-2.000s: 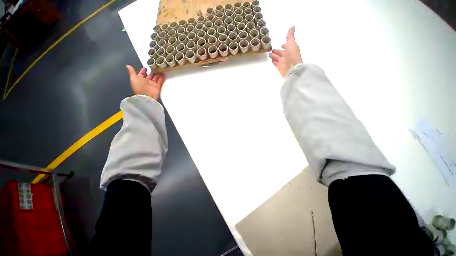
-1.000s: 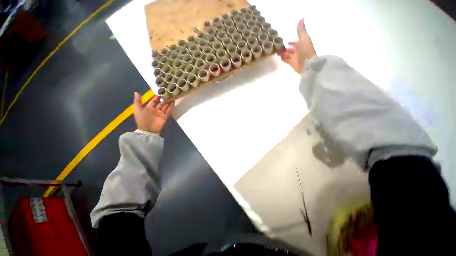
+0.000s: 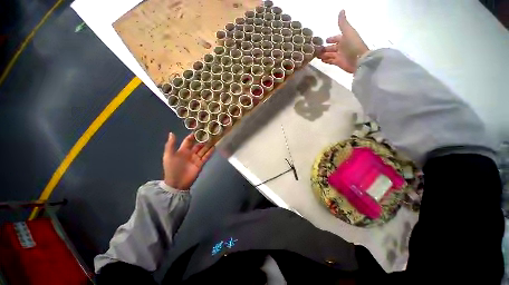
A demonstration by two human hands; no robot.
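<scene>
A tan, stained wooden board [image 3: 162, 42] bears rows of upright grey-beige rings [image 3: 240, 67] on its near part; its far left part is bare. My left hand [image 3: 184, 161] is at the board's near left corner, fingers at its edge. My right hand [image 3: 345, 49] is at the right corner, fingertips against the edge, thumb up. The fingers' undersides are hidden. The board is tilted across the view, its near edge over the pale base sheet. A pink block [image 3: 365, 181] with a pale rectangle on it sits on a yellow and black speckled round stand [image 3: 326, 158].
The pale base sheet [image 3: 268, 142] has dark stains and a thin dark pick [image 3: 292, 168]. Loose rings [image 3: 365, 129] lie beside the round stand. The white table [image 3: 424, 39] extends right. A red bin [image 3: 42, 250] stands lower left on the dark floor.
The board has come nearer and turned, with both hands staying at its near corners. The round stand and pink block have come into view at lower right.
</scene>
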